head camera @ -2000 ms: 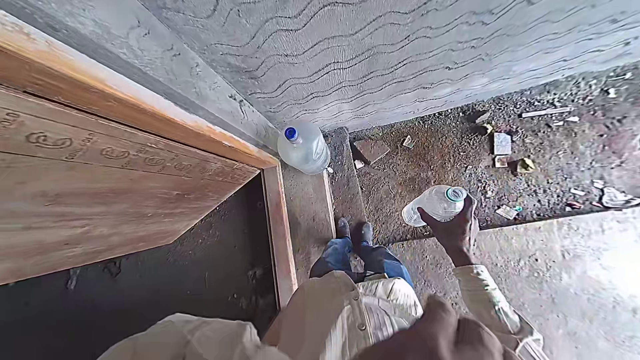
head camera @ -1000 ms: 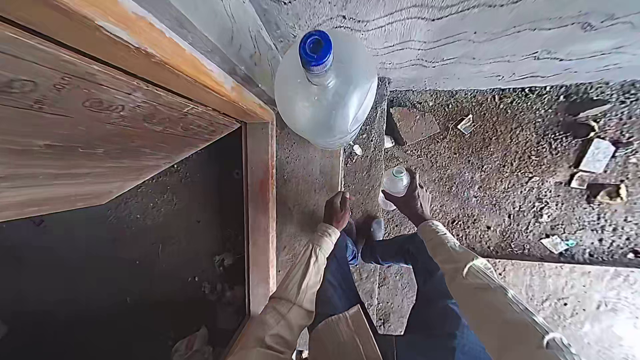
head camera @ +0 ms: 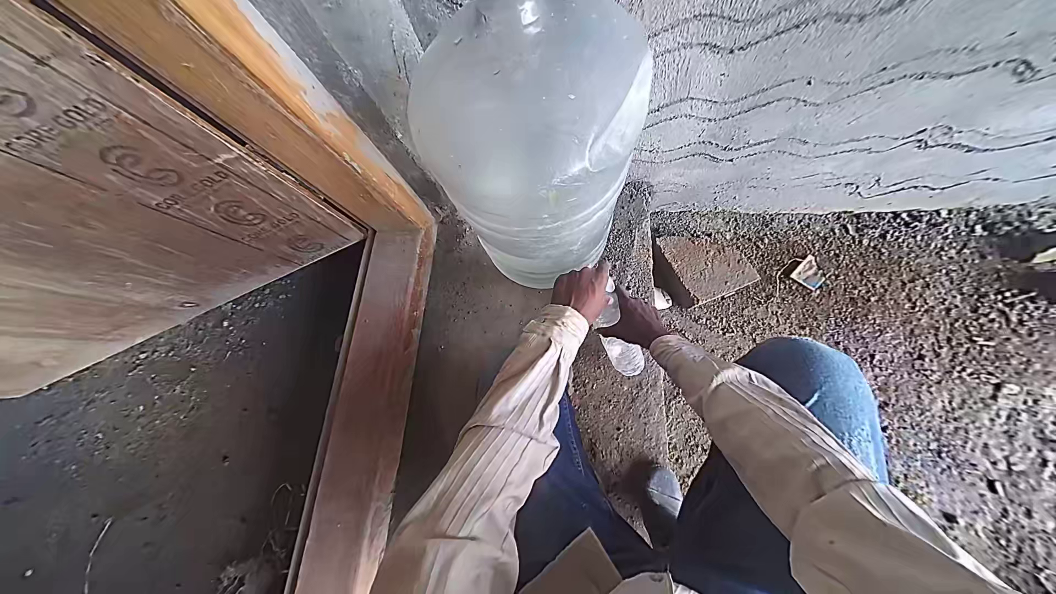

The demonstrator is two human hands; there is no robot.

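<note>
A large clear plastic water jug point(head camera: 532, 140) stands on the concrete ledge beside the door frame, its top cut off by the view's upper edge. Close to the jug's base, my left hand point(head camera: 583, 293) is closed at the mouth of a small clear plastic bottle point(head camera: 624, 355); what its fingers grip is not plain. My right hand point(head camera: 635, 320) wraps the same bottle from the right, around its upper part. The bottle is tilted, and its lower end shows below my hands.
The wooden door point(head camera: 148, 190) and its frame point(head camera: 371, 396) bound the left side. A textured grey wall point(head camera: 841, 107) rises behind. Right of the ledge, a flat stone slab point(head camera: 709, 268) and a paper scrap point(head camera: 807, 272) lie on rough ground.
The view has come much nearer to the jug. My left hand, apart from the bottle a second ago, is now at its top beside my right hand. The bottle has moved over beside the jug's base.
</note>
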